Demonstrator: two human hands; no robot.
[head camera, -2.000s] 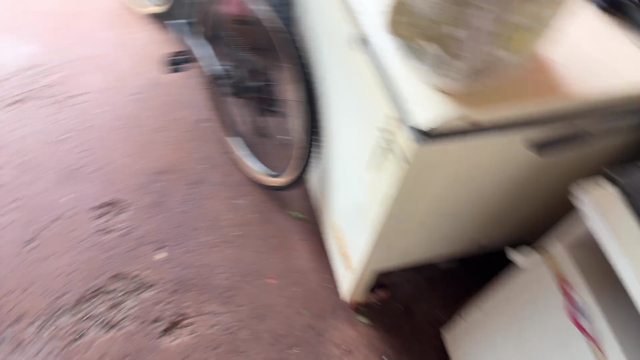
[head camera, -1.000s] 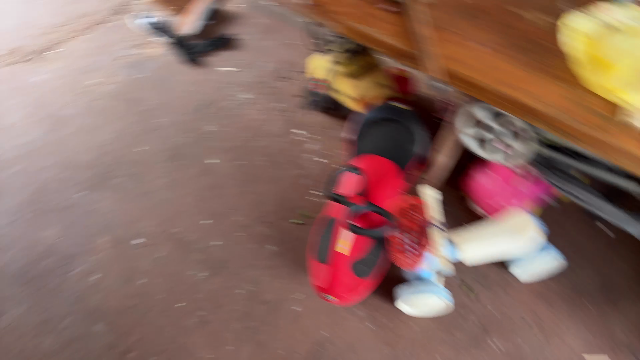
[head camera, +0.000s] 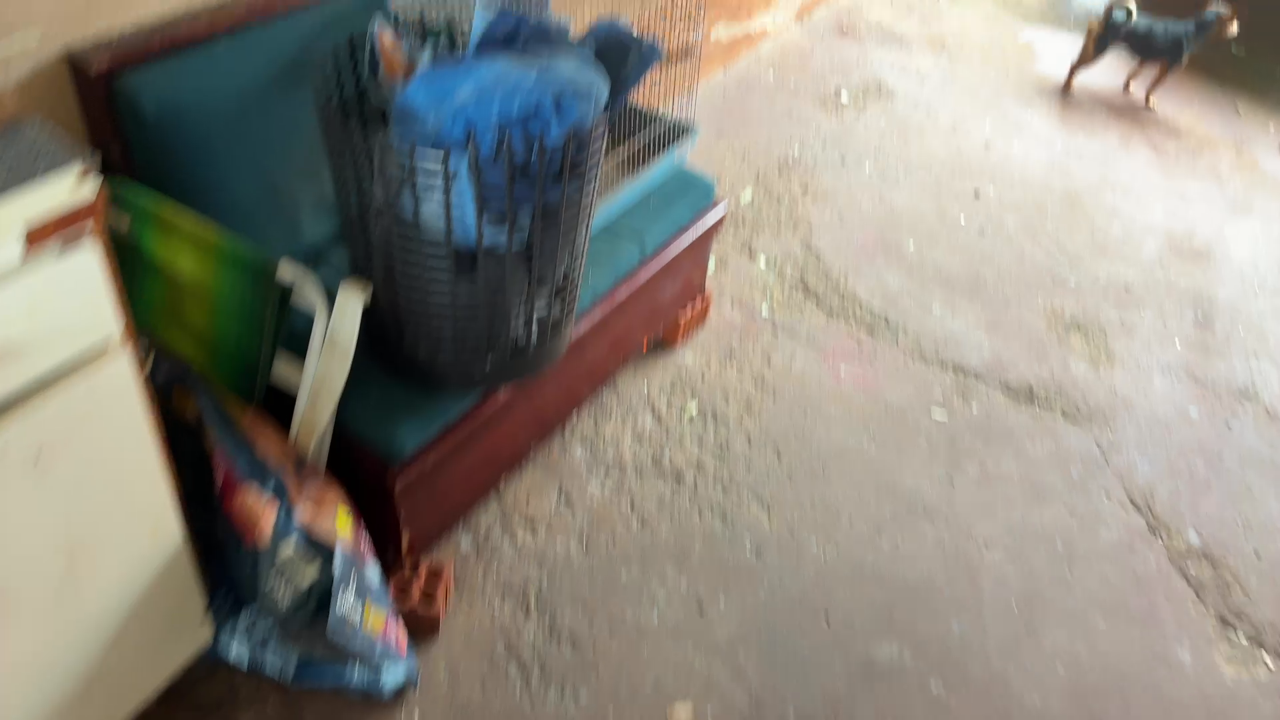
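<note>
Neither my left hand nor my right hand is in the head view. A dark plastic laundry basket (head camera: 480, 290) with blue cloth (head camera: 500, 100) heaped in it stands on a teal cushioned bench (head camera: 400, 420) with a reddish-brown frame. Behind the basket is a wire cage (head camera: 650, 90) with a light blue base. A printed bag (head camera: 300, 560) leans at the near end of the bench, below a folded green and yellow chair (head camera: 200, 290) with a pale frame. The picture is blurred by motion.
A cream cabinet (head camera: 90, 500) fills the lower left. Red hollow bricks (head camera: 425, 590) support the bench. Cracked concrete floor (head camera: 850, 500) stretches to the right, and a black and tan dog (head camera: 1150, 35) stands at the upper right.
The view has swung widely, from a bicycle and a white cabinet, past a red ride-on toy by a wooden bench, to the teal bench and basket.
</note>
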